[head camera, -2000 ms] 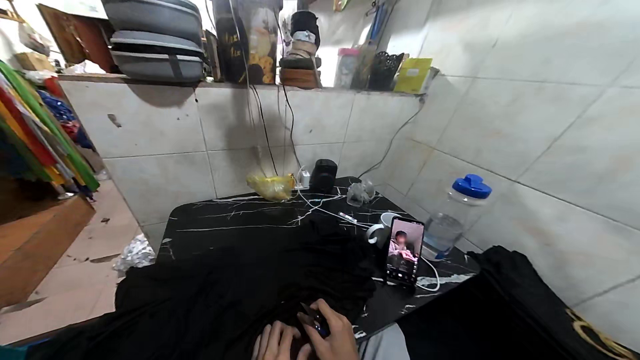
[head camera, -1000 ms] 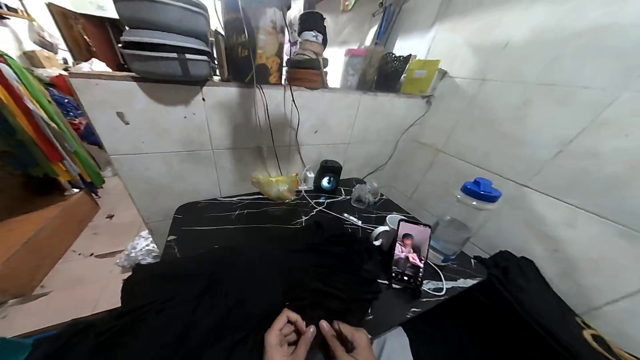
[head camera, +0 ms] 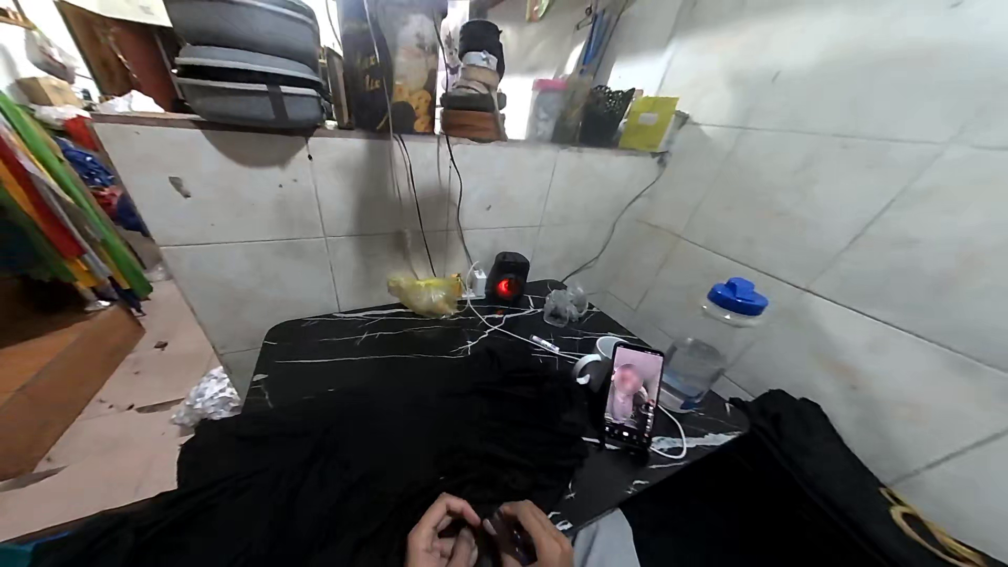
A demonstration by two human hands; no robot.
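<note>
Black fabric (head camera: 378, 457) lies spread over the front of a black marble-patterned table (head camera: 346, 339). At the bottom centre my left hand (head camera: 445, 531) has its fingers curled, with thumb and fingertips close to the fabric. Just right of it, my right hand (head camera: 531, 535) is curled with a small dark object partly under its fingers; what it is cannot be made out. The two hands nearly touch at the fingertips. A lit smartphone (head camera: 632, 394) leans upright against a white mug (head camera: 591, 366) beyond my right hand.
A plastic bottle with a blue lid (head camera: 701, 346) stands by the right wall. Toward the back are a small black speaker (head camera: 508, 277), a yellowish plastic bag (head camera: 425, 295) and a clear bag (head camera: 565, 305). A white cable crosses the table. More black fabric (head camera: 780, 472) lies at right.
Two seconds ago a small dark object showed in my right hand; my hands then came side by side over the black fabric. The speaker's light has turned red, and the phone picture has changed.
</note>
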